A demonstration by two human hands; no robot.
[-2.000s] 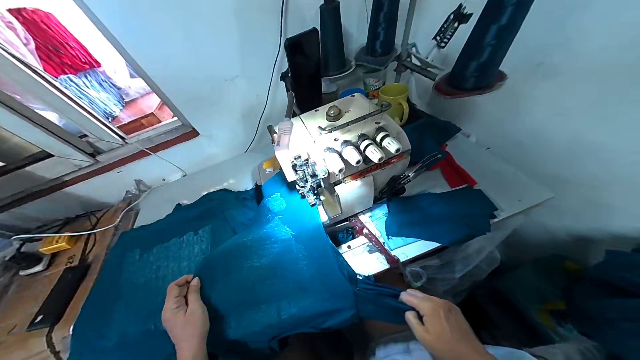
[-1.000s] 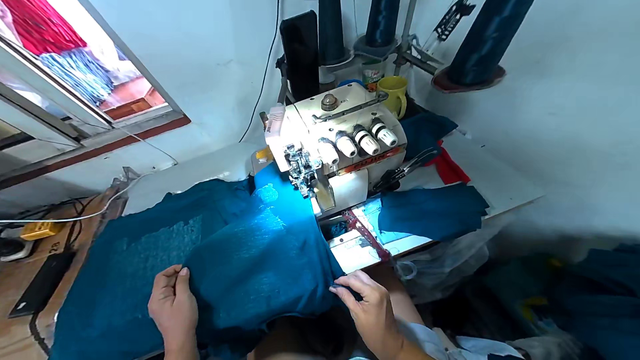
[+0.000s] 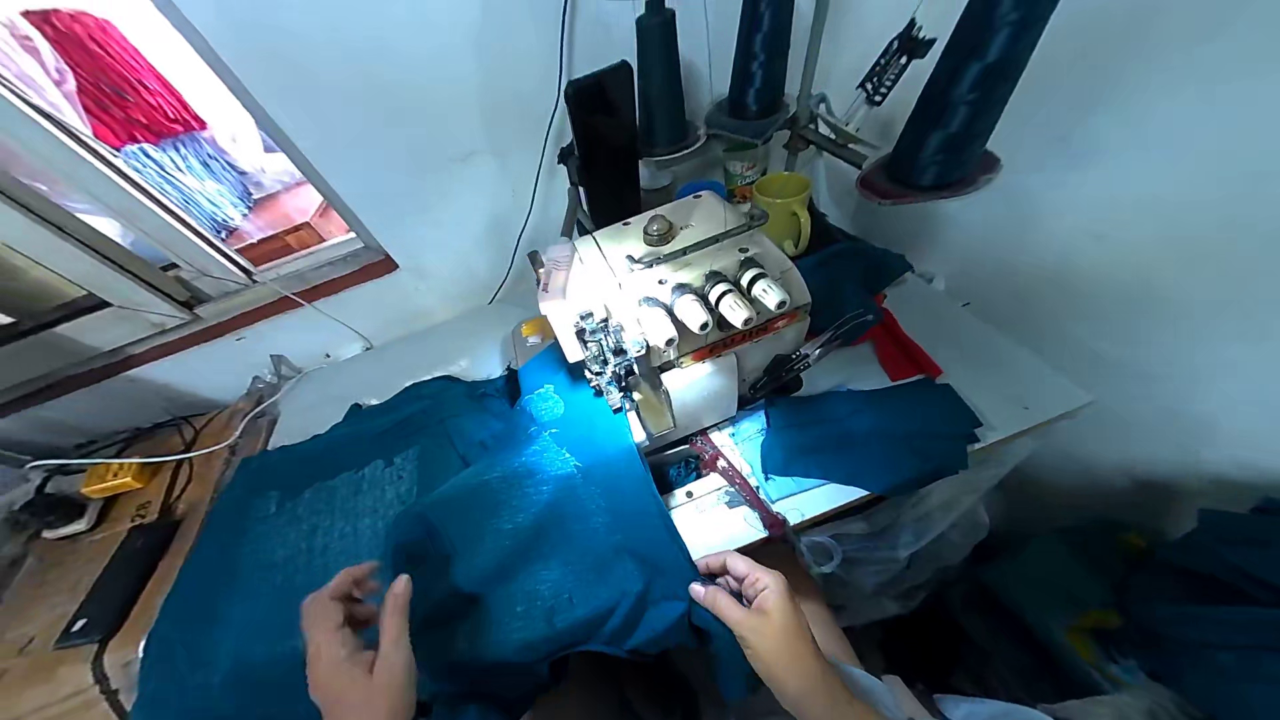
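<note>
A large dark teal fabric piece (image 3: 540, 530) lies over the table, its right edge running up to the needle area of a white overlock sewing machine (image 3: 700, 290) lit by a lamp. My right hand (image 3: 760, 620) pinches the fabric's right edge between thumb and fingers, below the machine. Over the fabric at the lower left is my left hand (image 3: 360, 640), thumb and fingers apart, with nothing between them. Right of the needle area lies a smaller teal fabric piece (image 3: 870, 440), near black-handled scissors or snips (image 3: 810, 355) leaning by the machine.
Thread cones (image 3: 960, 100) stand behind the machine, beside a yellow mug (image 3: 785, 210) and a phone on a holder (image 3: 603, 140). A red cloth (image 3: 900, 345) lies at the right. A yellow socket block (image 3: 118, 478) and a black power adapter (image 3: 120, 580) sit on the wooden surface at left.
My left hand's thumb and fingers have spread apart. My right hand was lower and farther right two seconds ago, holding a bunched part of the fabric; it now pinches the edge nearer the machine.
</note>
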